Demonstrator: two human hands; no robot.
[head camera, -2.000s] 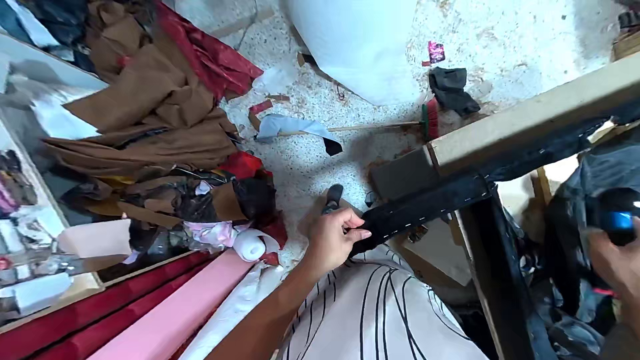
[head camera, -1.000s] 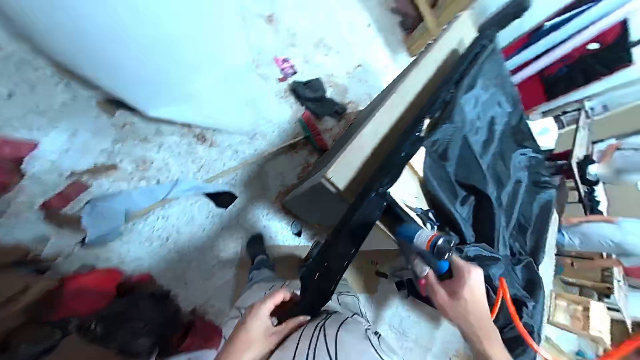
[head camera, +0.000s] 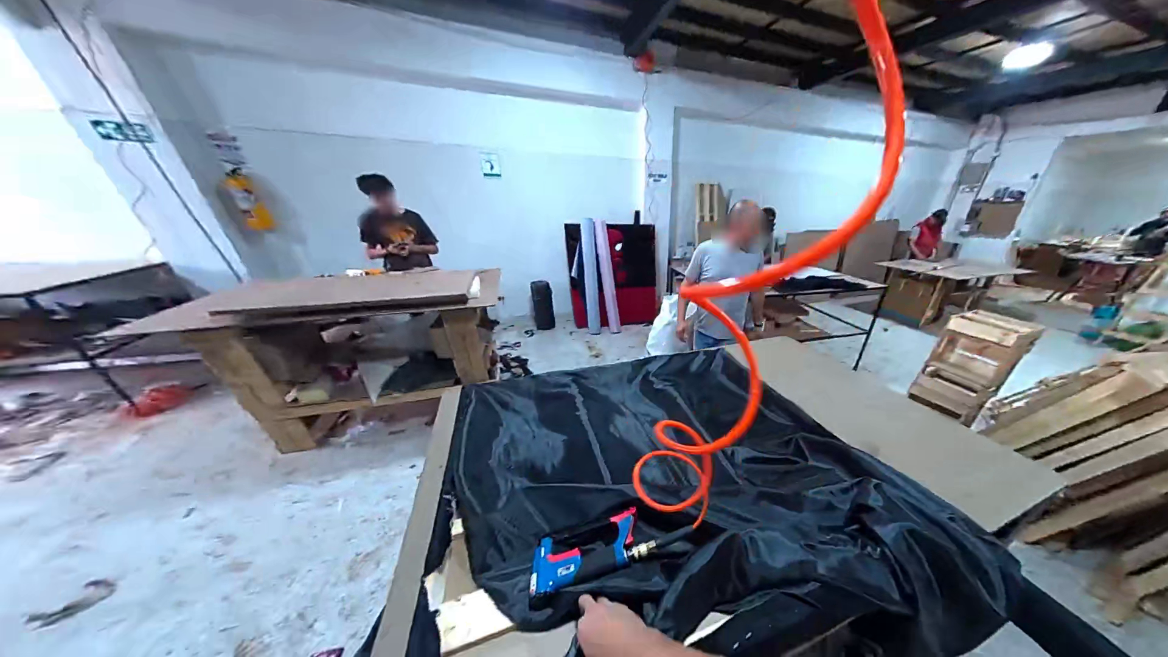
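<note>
A blue and black pneumatic staple gun (head camera: 579, 558) lies on its side on glossy black fabric (head camera: 566, 447), which covers a wood-framed piece. An orange coiled air hose (head camera: 750, 401) joins its fitting and rises past the top of the view. At the bottom centre, one hand (head camera: 625, 630), whose side I cannot settle from this view, touches the fabric's edge just below the staple gun, fingers partly hidden. My other hand is out of view. Bare wood and board of the frame (head camera: 474, 620) show at the lower left of the fabric.
A wooden workbench (head camera: 347, 297) stands at the left, a person (head camera: 398, 228) behind it. Another person (head camera: 725, 274) stands beyond the fabric. Bare board (head camera: 876, 429) extends right of it, near stacked wooden frames (head camera: 1095, 438). Fabric rolls (head camera: 598, 274) lean farther back.
The staple gun, held in my right hand one second ago, now lies released on the black fabric. The view has swung up from the floor to the room.
</note>
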